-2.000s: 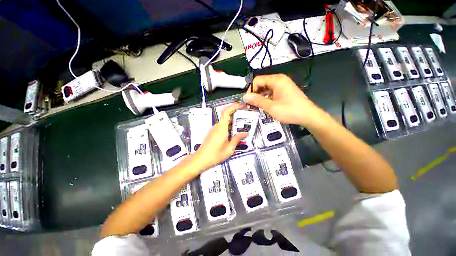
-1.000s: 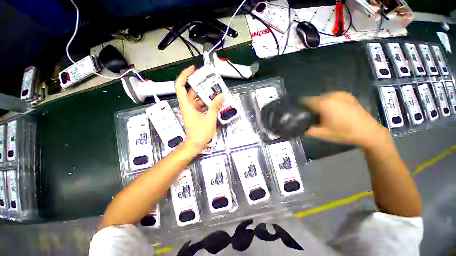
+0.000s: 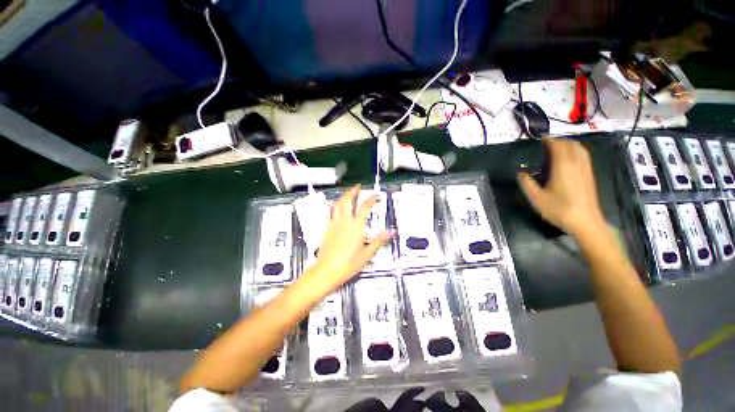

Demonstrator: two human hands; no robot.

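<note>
A clear blister tray (image 3: 524,354) holds two rows of white electronic units. My left hand (image 3: 348,245) is over its back row, fingers and thumb around the middle unit (image 3: 373,216), which lies in the tray with a thin white cord at its far end. Part of that unit is hidden by my hand. Another corded unit (image 3: 309,213) sits tilted beside it, partly covered. My right hand (image 3: 568,189) is right of the tray over the green mat, fingers and thumb apart, with nothing visibly held. A dark shape near it is too unclear to name.
Two white handheld scanners (image 3: 302,175) (image 3: 415,158) lie behind the tray. More filled trays stand at left (image 3: 113,241) and right (image 3: 637,217). The back ledge (image 3: 322,137) holds a black mouse (image 3: 532,119), a red-handled tool (image 3: 579,95) and a corded unit (image 3: 206,141).
My left hand has lowered the raised unit into the back row. My right hand has moved right, away from the tray, and the dark scanner is no longer visible in it. The view has shifted.
</note>
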